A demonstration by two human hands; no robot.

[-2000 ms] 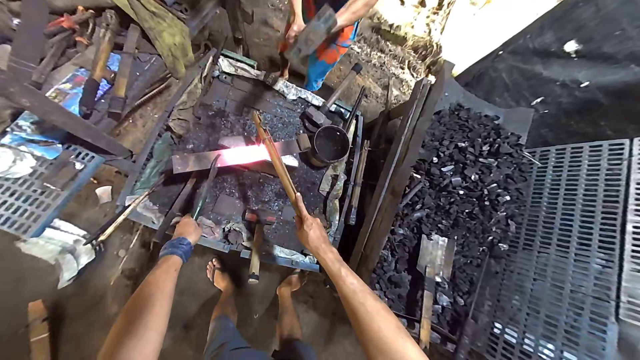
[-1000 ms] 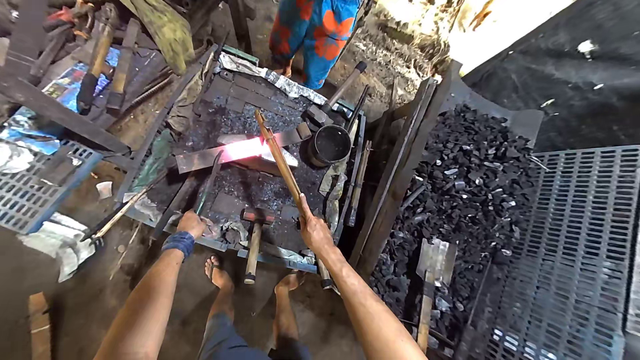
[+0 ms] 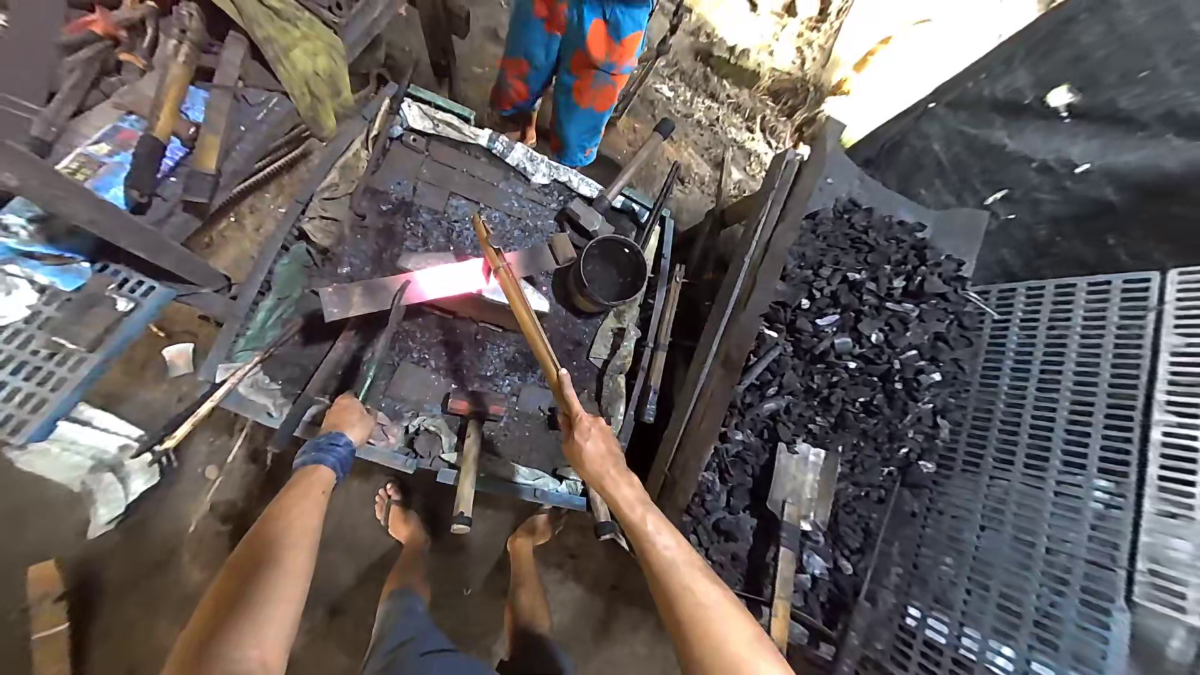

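Observation:
A flat steel bar (image 3: 361, 298), glowing pink-white along its middle, lies across a block on the low work table (image 3: 431, 178). My left hand (image 3: 348, 418) is closed around a thin metal rod (image 3: 380, 352) whose curved upper tip meets the bar at the left of the glow. In my right hand (image 3: 588, 441) is a long split wooden or bamboo stick (image 3: 528, 319), its upper part crossing over the right end of the glow. A sledgehammer (image 3: 475, 409) rests at the table's near edge, below the bar. Whether the stick touches the bar I cannot tell.
A black pot (image 3: 609, 272) and another hammer (image 3: 591, 216) sit at the table's right. Beyond the far edge stands a person in patterned trousers (image 3: 574, 70). Charcoal (image 3: 844, 347) with a shovel (image 3: 803, 487) lies right, behind a metal-edged board (image 3: 736, 328). Tools (image 3: 169, 103) are heaped at upper left.
The other person's hands and the hammer they held, seen at the top two seconds ago, have left the view; the person now stands upright. My two hands have stayed nearly in place.

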